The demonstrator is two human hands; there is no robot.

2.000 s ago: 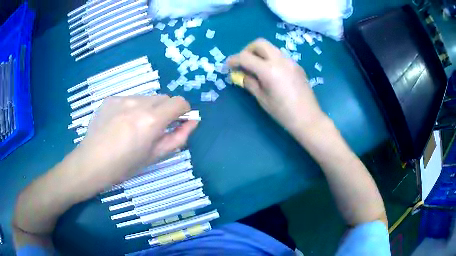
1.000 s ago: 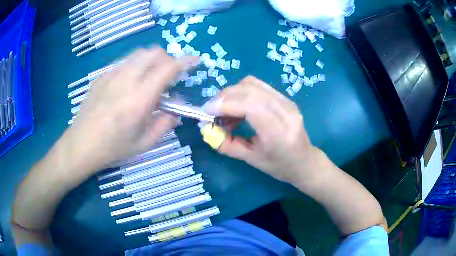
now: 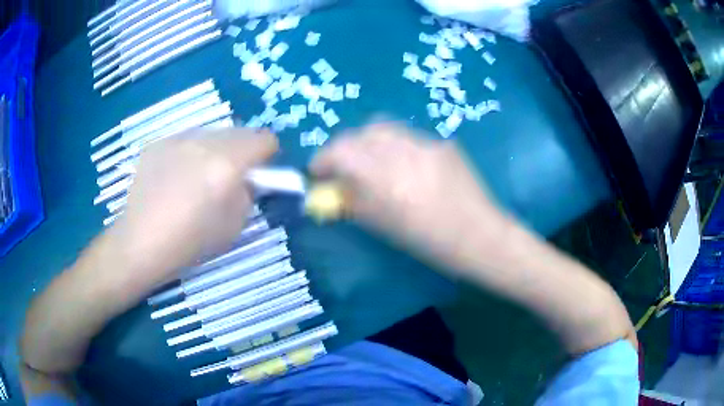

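Note:
My left hand (image 3: 190, 186) is closed around a silver-white rod assembly (image 3: 276, 181); its end sticks out to the right between my hands. My right hand (image 3: 389, 178), blurred, is at the rod's right end, with yellow tape (image 3: 325, 201) on a finger or thumb. Whether its fingers hold a plastic piece or the rod end cannot be told. A row of rod assemblies (image 3: 246, 293) lies under and below my left hand. Small milky plastic pieces (image 3: 274, 87) lie loose beyond my hands, with a second pile (image 3: 448, 71) farther right.
More rods (image 3: 155, 36) lie at the far left. A blue tray (image 3: 28, 143) stands at the left edge and a black tray (image 3: 627, 103) at the right. Whitish plastic bags (image 3: 484, 12) lie at the far edge. Yellow pieces (image 3: 278, 365) show under the nearest rods.
My right hand has come from the plastic pieces to the rod end in my left hand. The rod's end has turned slightly since a second ago. The whole view has shifted a little.

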